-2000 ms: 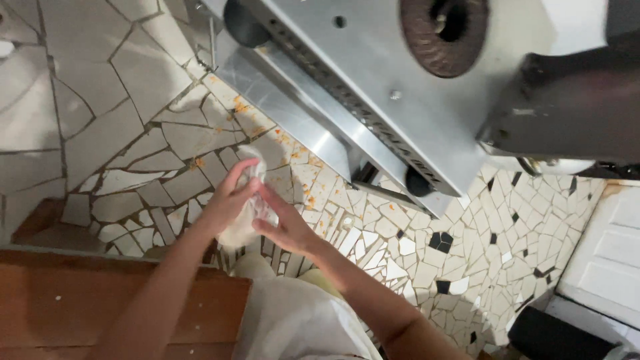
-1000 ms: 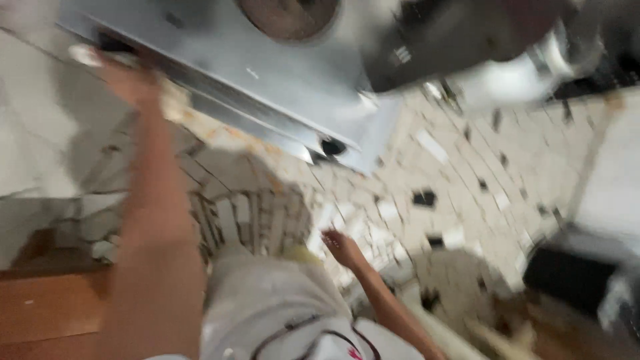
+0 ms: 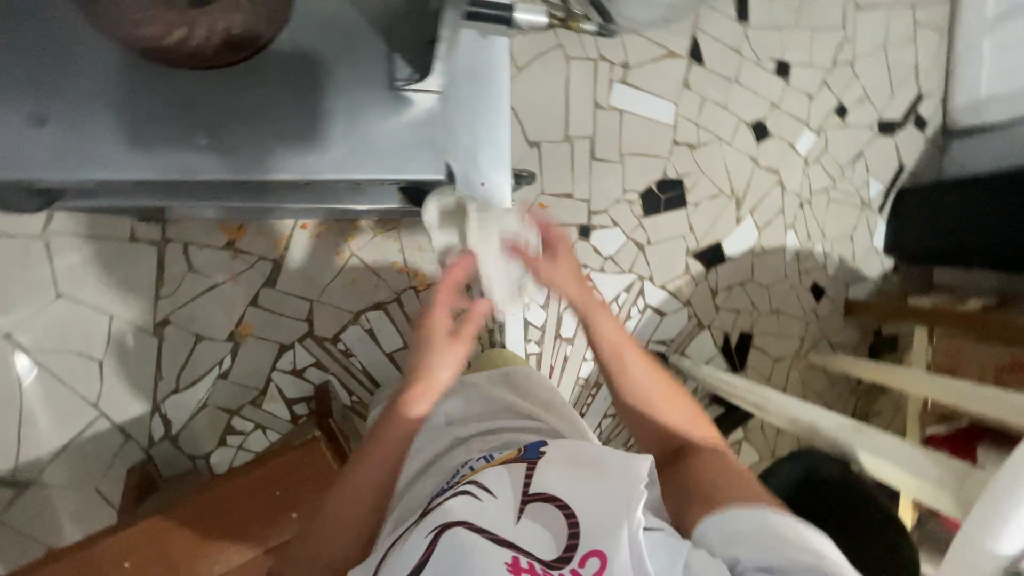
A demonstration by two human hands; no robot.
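Observation:
A crumpled white cloth hangs between my hands, beside the front corner of a metal appliance. My left hand is at the cloth's lower left, its fingers blurred, so its hold cannot be made out. On the other side, my right hand has its fingers spread at the cloth's right edge; contact there is blurred too. A round brown metal part sits on top of the appliance.
Mosaic tile floor with orange crumbs lies below. A brown wooden piece of furniture stands at lower left. At right are pale wooden bars, a black object and a white panel. A black-ended metal fitting is at the top.
My left hand was at the appliance's left corner one second ago and is now near its right front corner. My right hand has come up to the cloth. The view has turned and shifted.

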